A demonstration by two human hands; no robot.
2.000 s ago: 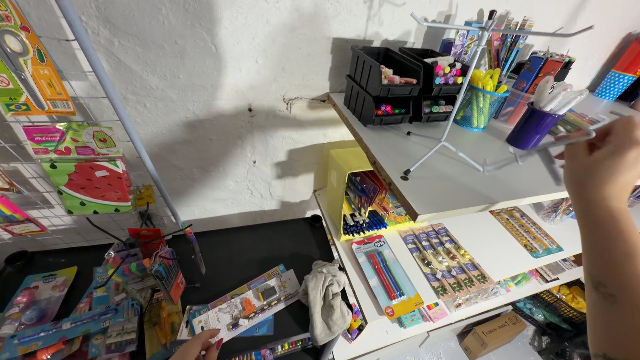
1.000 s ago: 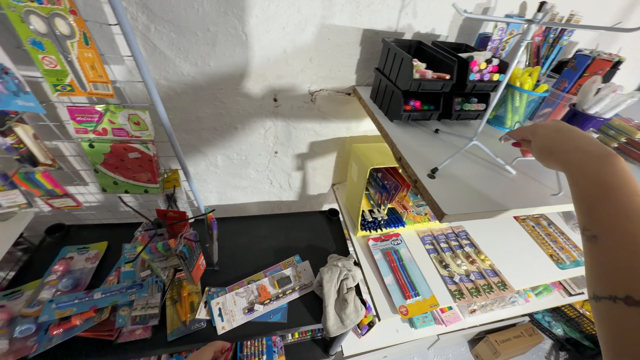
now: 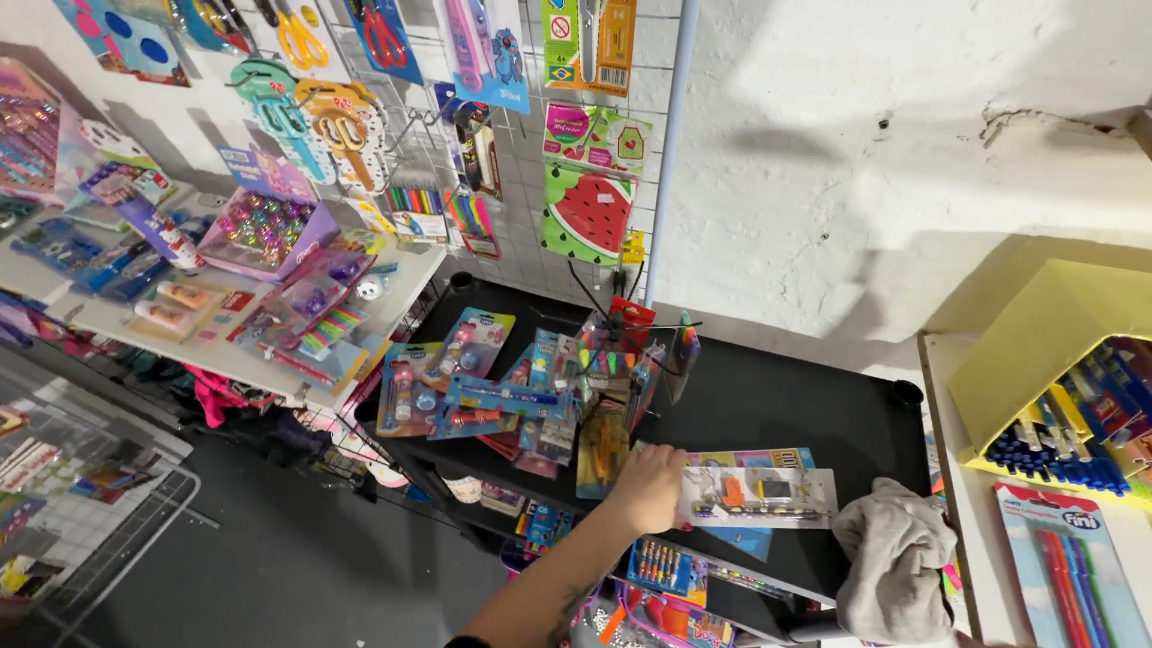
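My left hand [image 3: 646, 490] reaches in from the bottom, fingers curled over the left end of a carded stationery set [image 3: 760, 497] with an orange piece and a pencil. The fingertips are hidden, so whether they grip the card cannot be told. Under the set lie blue and yellow packs [image 3: 749, 542] on a black shelf [image 3: 792, 387]. Just left of the hand stands a small black wire display rack [image 3: 621, 355] hung with packets. Carded packs [image 3: 508, 396] are heaped beyond it. My right hand is out of view.
A grey cloth [image 3: 895, 558] lies at the black shelf's right end. A yellow box [image 3: 1053, 378] of pens stands on the white shelf at right. Scissors [image 3: 346, 135] hang on a wire grid panel. A purple box [image 3: 270, 229] sits on the left shelf. Crayon packs [image 3: 661, 567] lie below.
The view has swung left. My right hand, which was at the white wire stand on the upper right shelf, has left the frame. More of my left hand and forearm shows, at the carded set.
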